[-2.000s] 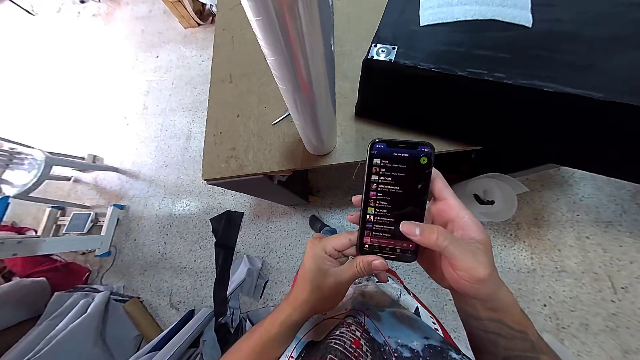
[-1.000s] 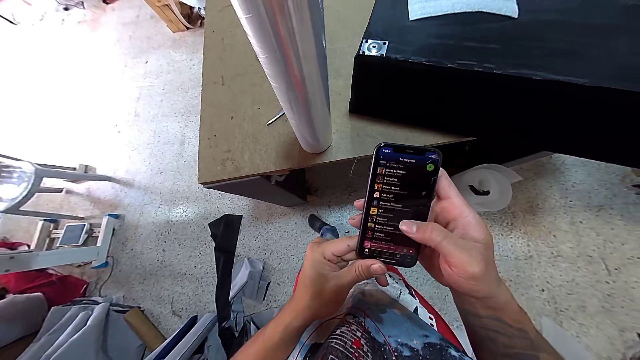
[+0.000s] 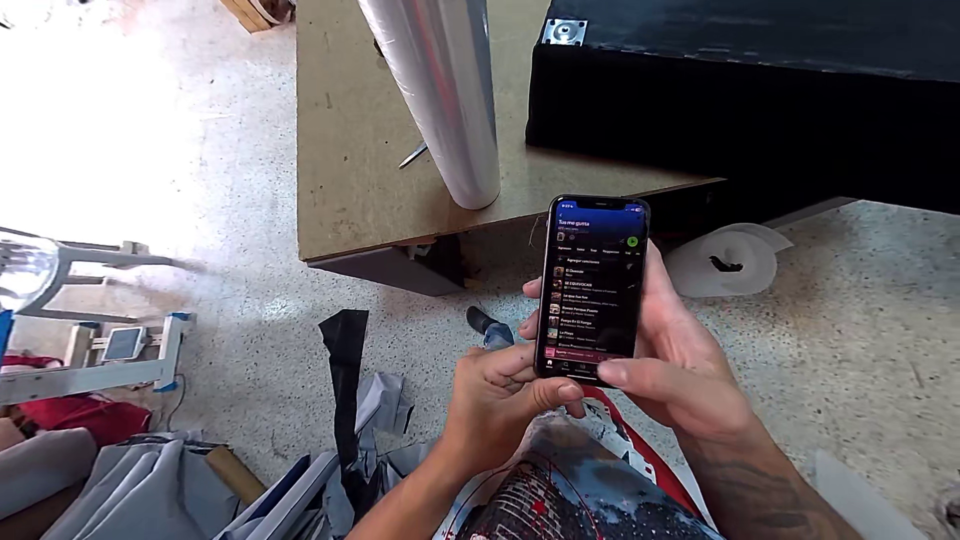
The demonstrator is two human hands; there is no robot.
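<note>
A smartphone (image 3: 596, 300) with a lit list on its dark screen is upright between my hands, right of the middle of the view. My left hand (image 3: 502, 390) grips its lower left side, with the thumb at the bottom edge. Around the right side and back wraps my right hand (image 3: 686, 360), its thumb at the screen's lower right corner. Beyond the phone, a roll of clear plastic film (image 3: 457, 112) stands on a wooden table (image 3: 345, 150).
A black-covered piece (image 3: 675, 97) with a metal corner plate (image 3: 565, 32) rests on the table. A white roll (image 3: 724, 262) lies on the floor at right. Grey fabric (image 3: 150, 487), a cardboard tube (image 3: 234, 474) and a black strip (image 3: 346, 382) are at lower left.
The list on the phone's screen has scrolled to its header. My right thumb has moved down to the screen's lower right corner. Both hands still hold the phone.
</note>
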